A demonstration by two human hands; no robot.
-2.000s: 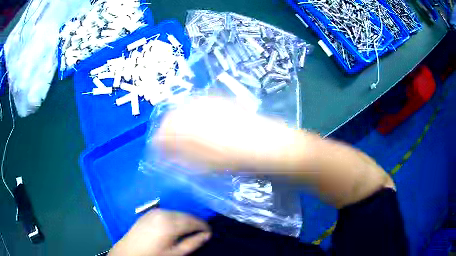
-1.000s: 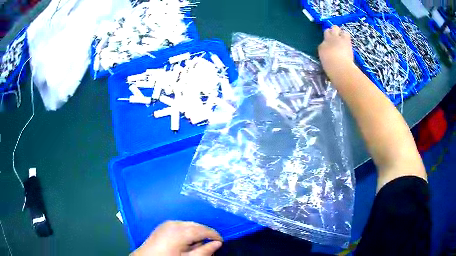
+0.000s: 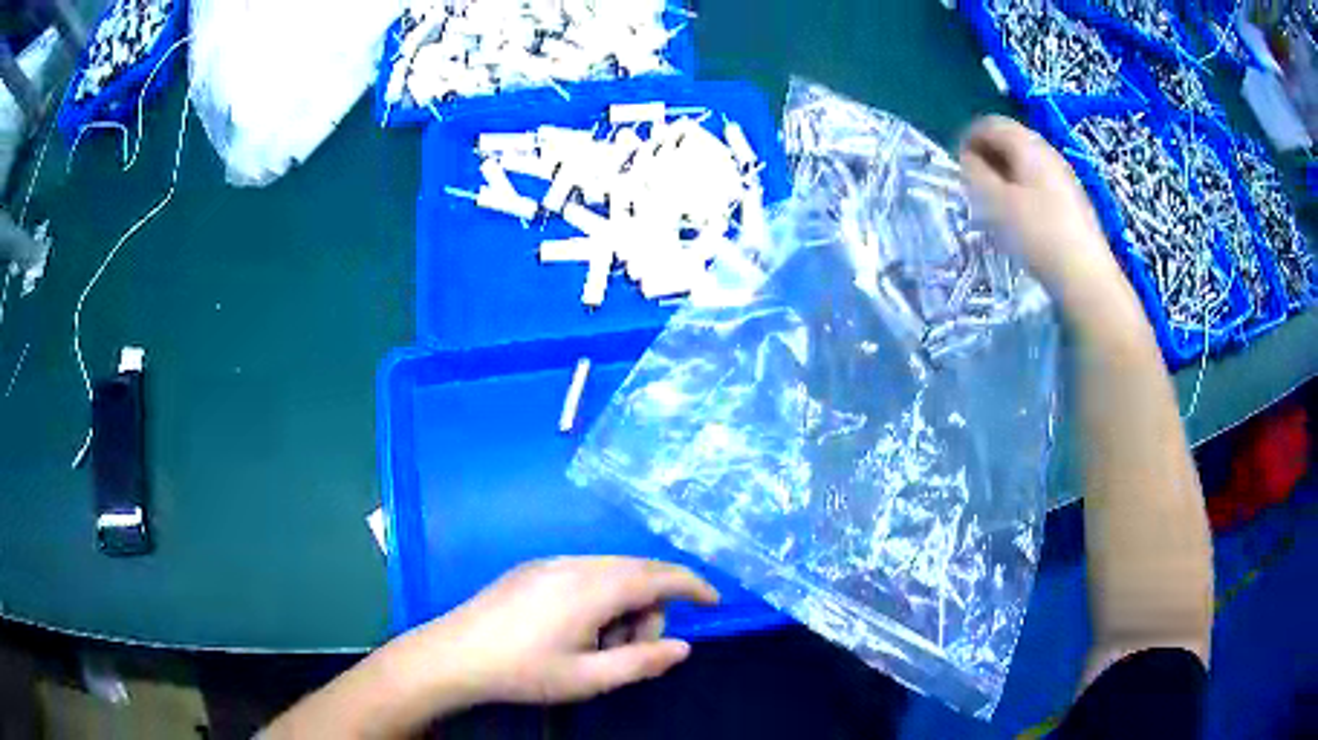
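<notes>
A clear poly bag [image 3: 925, 304] of silver tubes lies over the right part of the near blue tray [image 3: 398, 477]. One slim pale piece [image 3: 575, 396] lies in that tray. The blue tray behind [image 3: 463, 289] holds a heap of white stemmed pieces [image 3: 665, 195]. My left hand [image 3: 578, 629] is over the near tray's front edge, thumb and fingers apart, nothing seen in it. My right hand [image 3: 1019, 174] is blurred at the bag's upper right edge, beside the stock trays; its fingertips are unclear and I cannot tell if it holds anything.
Stock trays [image 3: 1156, 217] of thin silver and dark parts stand at the far right. Another tray of white parts [image 3: 528, 51] and a cloudy white bag [image 3: 282, 87] are at the back. A black strap-like item [image 3: 120, 455] and white cord [image 3: 109, 268] lie left. A red object [image 3: 1260, 470] is beyond the table edge.
The view has shifted, so trays and bag sit further right. My right hand has moved from the stock tray's corner to the bag's edge. The slim pale piece now shows in the near tray.
</notes>
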